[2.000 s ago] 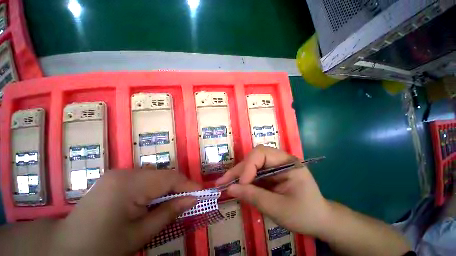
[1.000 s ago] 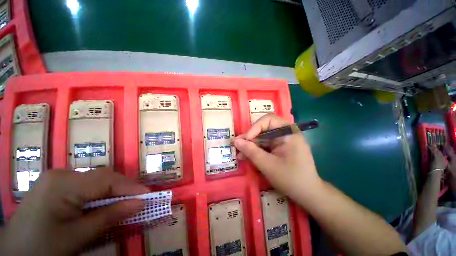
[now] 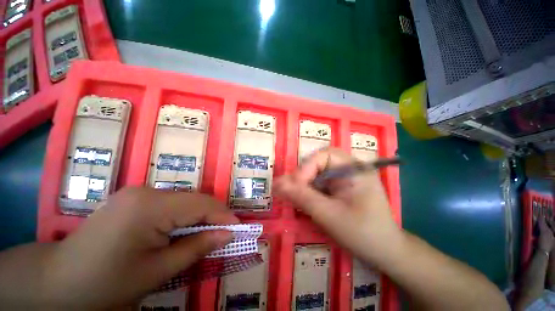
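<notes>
My left hand [image 3: 137, 237] pinches a bent white sticker sheet [image 3: 243, 240] with rows of small dots, its dark red dotted part hanging below, over the lower row of phones. My right hand [image 3: 341, 194] holds dark tweezers [image 3: 359, 167] like a pen; it is blurred and their tip is hidden by the fingers. The fingers are near the lower right edge of the middle upper phone [image 3: 254, 143] and cover part of the phone to its right [image 3: 314, 135]. The opened phones lie in pockets of a pink-red foam tray [image 3: 222, 91].
A second foam tray [image 3: 100, 36] with opened phones lies at the upper left. A pale strip [image 3: 243, 71] crosses the green bench [image 3: 201, 27]. A grey machine [image 3: 487, 48] with a yellow foot [image 3: 417, 110] stands at the upper right. Another person's hand [image 3: 544, 237] shows at the right edge.
The view has shifted, so the tray appears further right. My left hand with the sheet has moved right and slightly up. My right hand has moved from the fourth upper phone toward the third, still holding the tweezers.
</notes>
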